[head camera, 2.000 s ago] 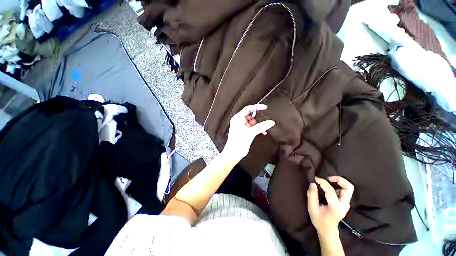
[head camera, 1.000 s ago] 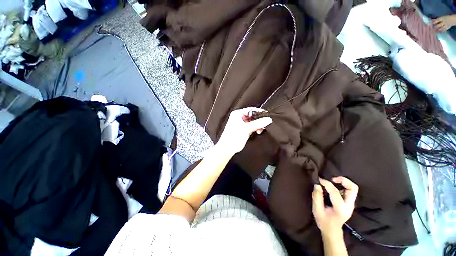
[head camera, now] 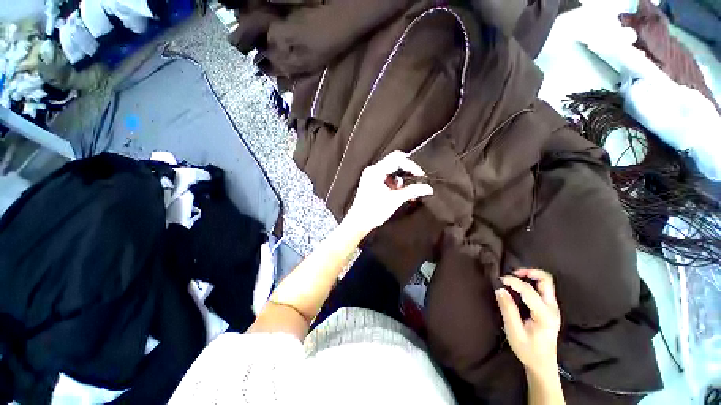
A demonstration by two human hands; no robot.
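Note:
A large dark brown jacket (head camera: 569,206) lies over the lap and the table edge. A pale toothed zipper (head camera: 462,79) curves over its upper part. My left hand (head camera: 387,190) is above the middle of the jacket, with thumb and fingertips closed on a thin dark brown cord (head camera: 443,168). My right hand (head camera: 531,312) is lower right, its fingertips pinching the gathered casing (head camera: 488,257) of the jacket. Whether anything is inside the gathered cloth is hidden. A thin cord end (head camera: 532,207) hangs down on the jacket's right part.
A tangled dark brown cord bundle (head camera: 672,198) lies on the white table at right. White cloth (head camera: 672,119) and a reddish-brown piece (head camera: 662,43) lie beyond it. Black-and-white garments (head camera: 87,277) are heaped at left beside grey cloth (head camera: 190,126). Speckled floor (head camera: 304,213) shows between.
My left hand was apart from the thin cord in the oldest frame and now pinches it. My right hand stays at the casing, with small finger shifts. The short cord end has shifted slightly left.

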